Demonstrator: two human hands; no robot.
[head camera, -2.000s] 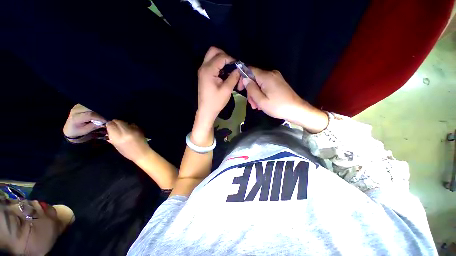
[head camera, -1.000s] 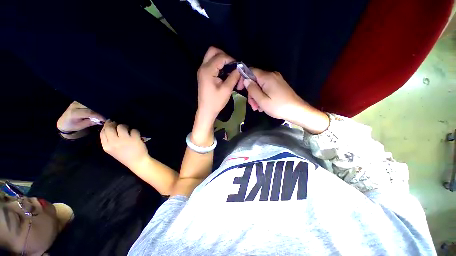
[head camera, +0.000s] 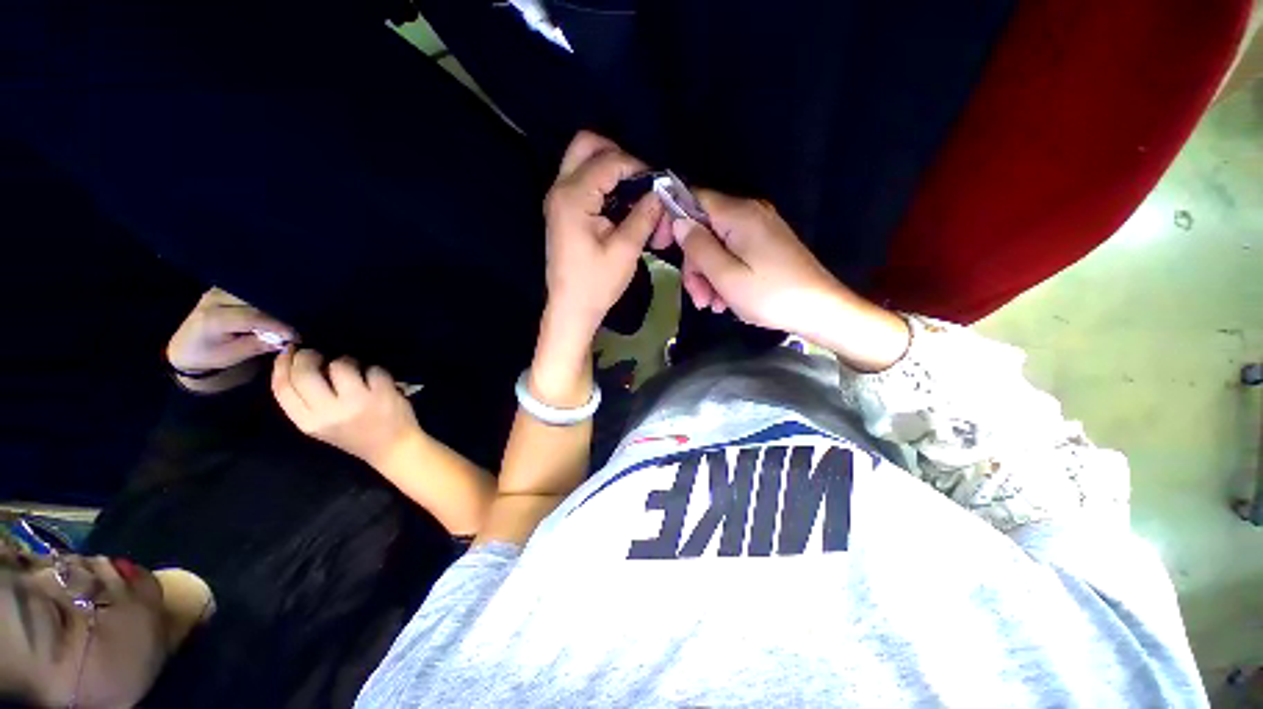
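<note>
A large navy-black garment hangs in front of me and fills the upper part of the view. My left hand, with a pale bangle on the wrist, pinches a small dark piece of the garment between thumb and fingers. My right hand holds small silver thread snips between thumb and fingers. The tips of the snips meet the dark piece at my left fingertips. Whether the blades are open cannot be told. Loose thread ends show near my left fingers.
A red garment hangs at the right behind the dark cloth. A white piece shows at the top. Another person in black works at the left, both hands on dark cloth. Pale green floor and a metal stand are at the right.
My hands stay in almost the same place, and the snips have tilted slightly. The other person's nearer hand has moved a little left and its fingers have spread from their earlier pinch.
</note>
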